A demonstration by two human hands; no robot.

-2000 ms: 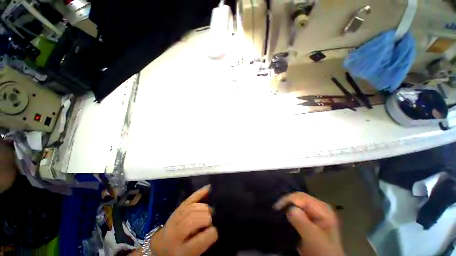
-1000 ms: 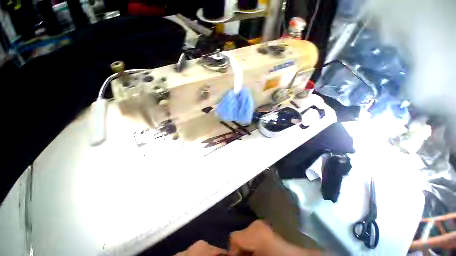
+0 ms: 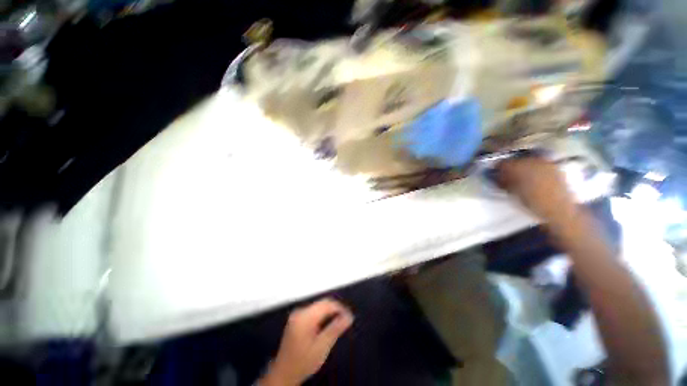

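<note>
The whole view is blurred. My left hand [image 3: 310,335] is low in the middle, fingers curled, just below the table's front edge; it is over black cloth [image 3: 388,328] in my lap, and I cannot tell if it grips any. My right hand [image 3: 531,181] is at the oval tray [image 3: 490,160] at the right of the table, its arm stretched up from the lower right. Its fingertips cover part of the tray; what they touch is hidden.
The cream sewing machine [image 3: 369,94] stands behind the white table [image 3: 226,249]. A light blue cloth [image 3: 444,134] hangs on its arm. Dark slim tools [image 3: 414,181] lie beneath. A large black heap [image 3: 143,83] is at the back left. A pale side surface [image 3: 550,350] is lower right.
The view has swung right, then partly back left. My right hand has left the lap and reached up to the tray. My left hand stays low by the lap.
</note>
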